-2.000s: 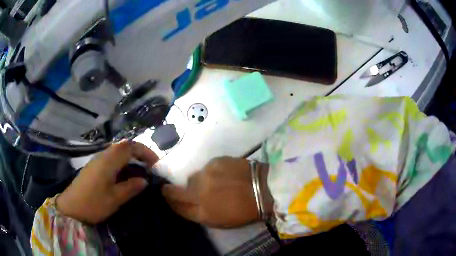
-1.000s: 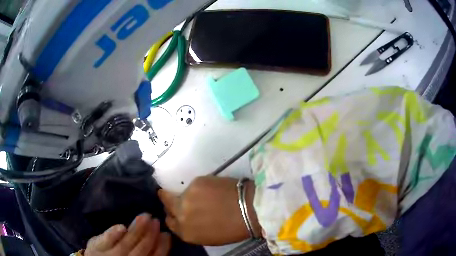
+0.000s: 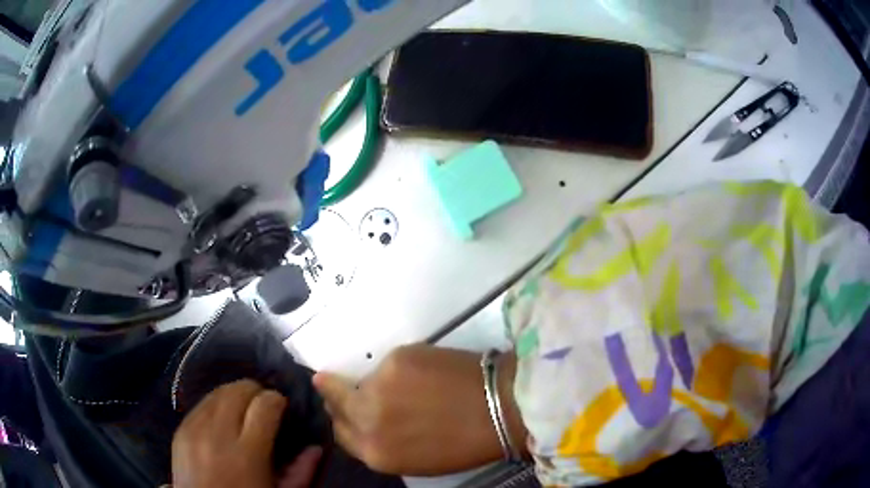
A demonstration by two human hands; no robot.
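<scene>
The dark charcoal garment (image 3: 229, 343), with a pale stitched line, lies at the lower left and reaches up to the needle area. My left hand (image 3: 234, 434) is on the garment at the bottom, its fingers bent and gripping a fold. My right hand (image 3: 405, 410) lies at the garment's right edge, its fingertips touching the cloth; whether they pinch it is unclear. The grey block (image 3: 283, 289) sits by the presser foot (image 3: 307, 259), just above the garment's upper edge. The white sewing machine head (image 3: 210, 124) with a blue stripe fills the upper left.
A smartphone (image 3: 520, 92) lies behind the needle area. A mint-green piece (image 3: 475, 188) lies flat in front of it. A green loop handle (image 3: 362, 152) shows beside the machine head. Thread snips (image 3: 756, 122) lie at the right. A round metal disc (image 3: 379, 226) is in the bed.
My left hand left the needle area, dropped to the bottom, then moved slightly up onto the cloth and bent its fingers. A pale stitched line now shows near the grey block.
</scene>
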